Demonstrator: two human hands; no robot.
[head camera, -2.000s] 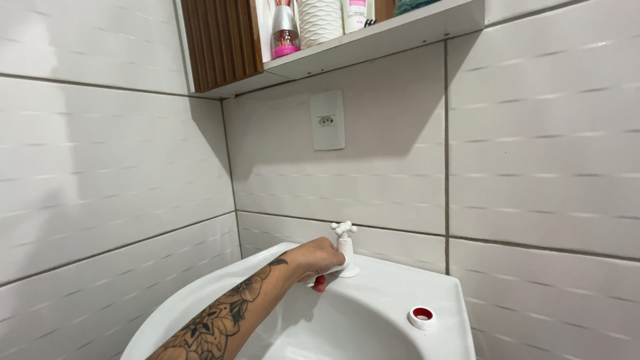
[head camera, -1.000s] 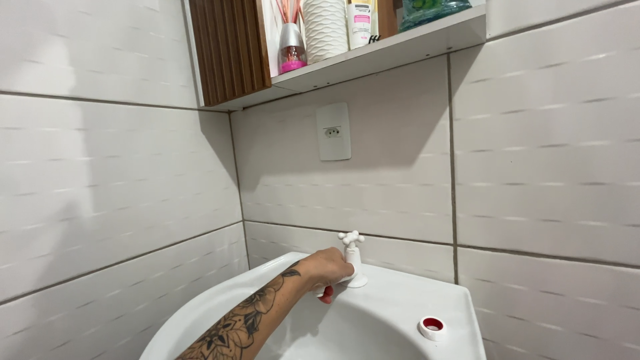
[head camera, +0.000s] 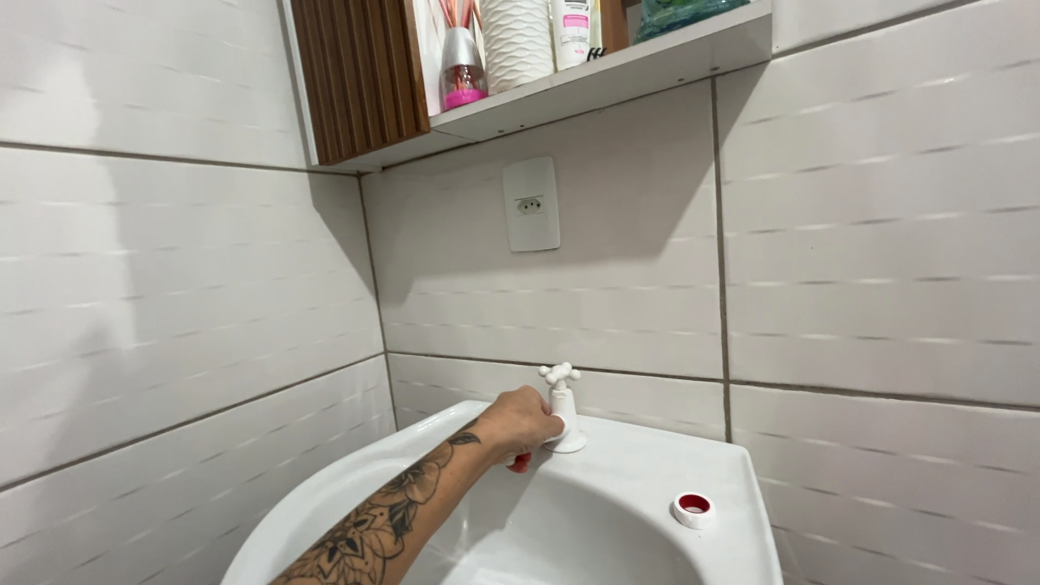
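Note:
My left hand (head camera: 524, 422), on a tattooed forearm that comes in from the lower left, is closed around the spout of a white plastic tap. The spout is mostly hidden by the fingers; red fingernails show under it. Upright at the back of the white washbasin (head camera: 650, 447) stands the tap's body (head camera: 564, 414), topped by a cross-shaped handle (head camera: 559, 374) that the hand does not touch. To the right, on the basin's rim, lies a small white ring-shaped piece (head camera: 693, 511) with a red inside. My right hand is out of view.
Above the basin hangs a cabinet with a slatted wooden door (head camera: 357, 77) and a white shelf (head camera: 601, 81). On the shelf are a reed diffuser (head camera: 463, 73), a textured white container (head camera: 516, 41) and a tube (head camera: 571, 32). A power socket (head camera: 530, 205) is set in the tiled wall.

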